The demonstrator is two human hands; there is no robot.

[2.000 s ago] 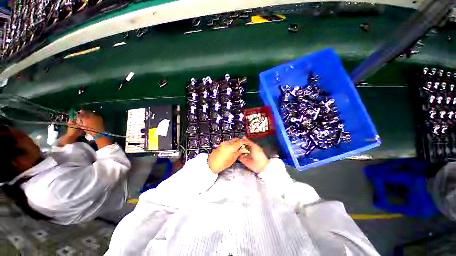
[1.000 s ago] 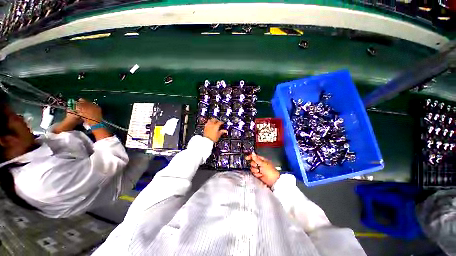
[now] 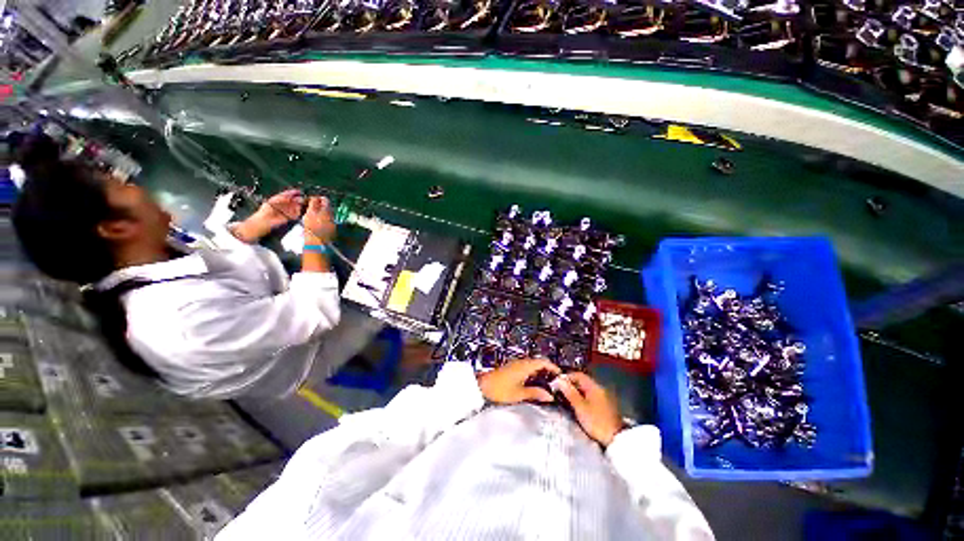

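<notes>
My left hand (image 3: 517, 381) and my right hand (image 3: 593, 406) meet at the near edge of the black compartment tray (image 3: 512, 327). Their fingertips close together on a small dark unit (image 3: 548, 385) with a pale end; the fingers hide most of it. The tray's far pockets hold units with silver-white tops, and its near pockets look dark. The red parts box (image 3: 625, 336) with small pale fittings (image 3: 618, 338) stands at the tray's right side.
A blue bin (image 3: 673, 369) with a heap of silver-black parts (image 3: 744, 366) stands right of the red box. A black-and-white case (image 3: 416, 277) lies left of the tray. A person (image 3: 211, 301) in white works further left. Filled trays (image 3: 634, 23) stand on the raised shelf behind.
The view has swung left. My left hand has left the tray's middle and come together with my right hand at the near edge, around the small unit.
</notes>
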